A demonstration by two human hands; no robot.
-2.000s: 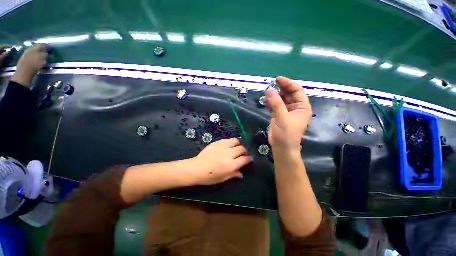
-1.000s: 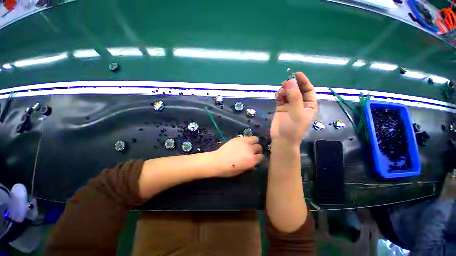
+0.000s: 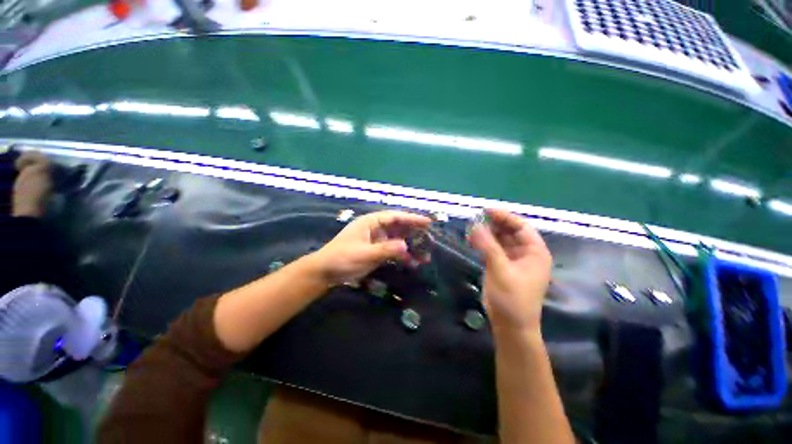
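My left hand (image 3: 369, 247) is raised over the mat, its thumb and fingers closed on a round unit (image 3: 419, 243). My right hand (image 3: 514, 260) is beside it to the right, with a small pale, shiny piece, likely another round unit (image 3: 477, 224), between thumb and fingertips; blur hides its details. Two more units, one nearer the left hand (image 3: 410, 318) and one nearer the right wrist (image 3: 473, 319), lie on the black mat (image 3: 339, 347) below the hands. Other units lie partly behind my left hand.
The green belt (image 3: 391, 104) runs beyond a white rail (image 3: 260, 180). At right are a blue bin (image 3: 749, 338) of dark bits, a dark phone (image 3: 631, 373) and two units (image 3: 621, 292). At left are a fan (image 3: 43, 321) and another person's hand (image 3: 32, 182). A white tray (image 3: 656, 39) stands beyond the belt.
My left hand has risen from the mat and now holds a unit. My right hand has come down and closer to it. The view has shifted, showing the tray and the other person's hand.
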